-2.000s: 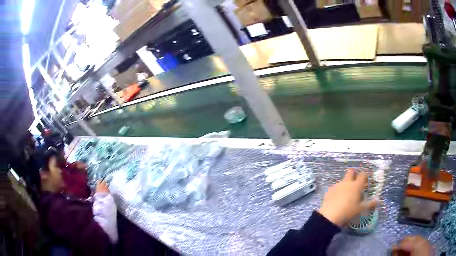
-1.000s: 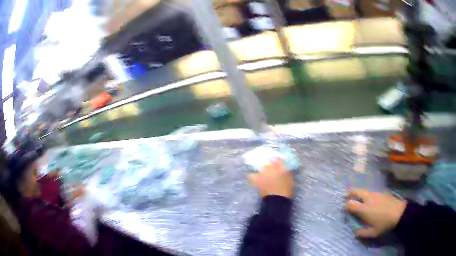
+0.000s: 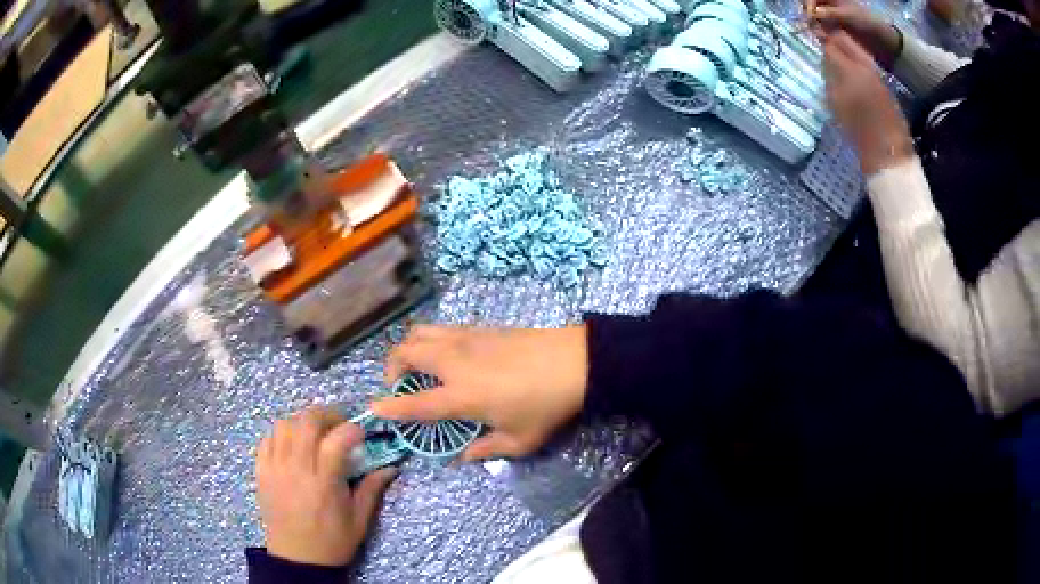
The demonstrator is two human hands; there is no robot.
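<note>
My right hand grips a light-blue fan head with a round spoked grille. My left hand holds a light-blue handle piece, mostly hidden by my fingers, against the neck side of the fan head. The two parts meet just above the bubble wrap, in front of the press; whether they are joined cannot be told. The orange press fixture on its grey metal base stands just beyond my hands, with nothing of mine in it.
Small light-blue connector pieces lie heaped right of the press. Joined fans lie in rows at the upper right, beside another worker's hands. A few handles lie at far left. The green conveyor runs beyond the white table edge.
The view has swung right. My left hand has left the row of handles and now holds a handle piece at the fan head, gripped by my right hand.
</note>
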